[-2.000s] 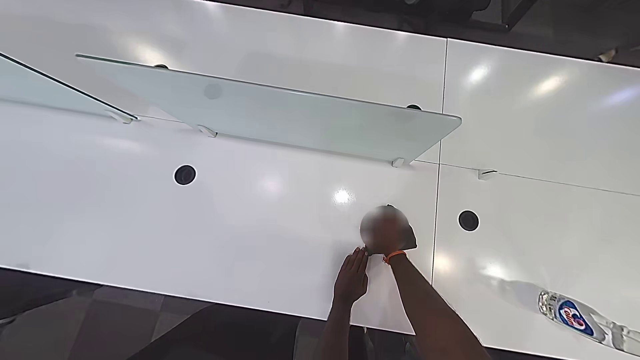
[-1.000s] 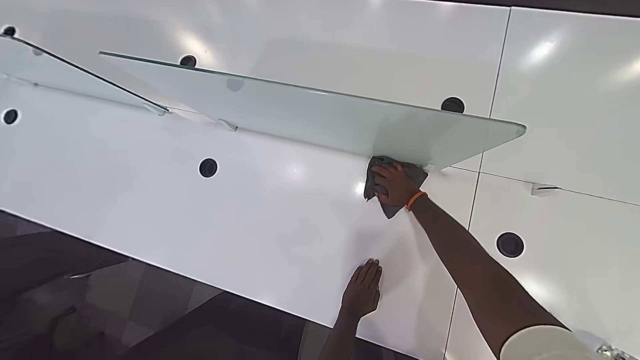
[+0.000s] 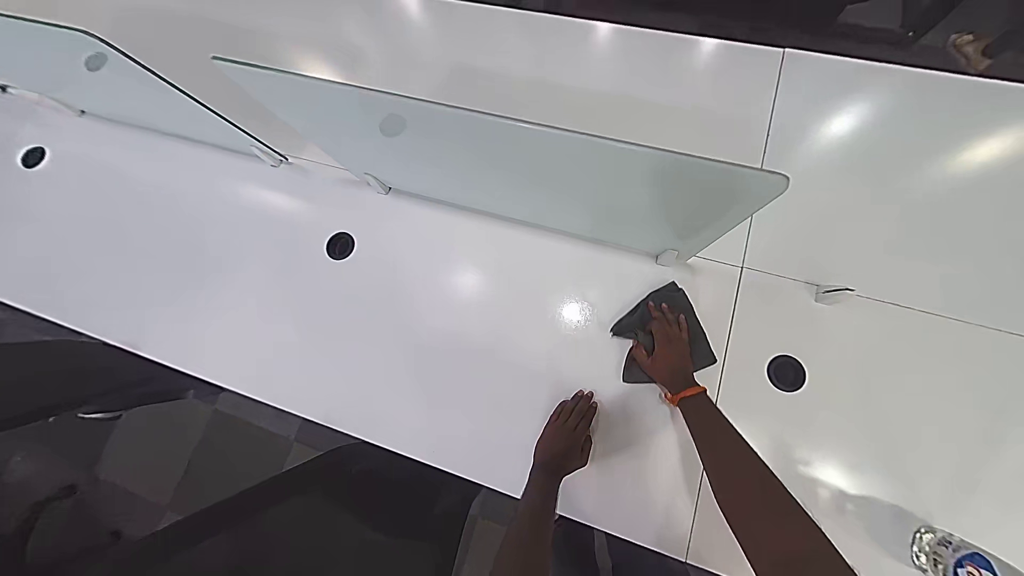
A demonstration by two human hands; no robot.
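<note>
A dark grey cloth lies partly folded on the white tabletop. My right hand, with an orange band at the wrist, presses flat on it, fingers spread over the fabric. To the left and nearer the table's front edge, my left hand rests on the bare surface and holds nothing. Its fingers lie close together, pointing away from me. Beyond the cloth stands a frosted glass divider panel, held by a small white clamp near its right end.
A second glass divider stands at the far left. Round black cable grommets sit in the tabletop. A clamp without a panel is at the right. A clear plastic bottle lies on its side at the lower right corner.
From the foot of the glass panel a second ago, my right hand and the cloth have come back toward me. The cloth is more spread out. My left hand stays on the tabletop.
</note>
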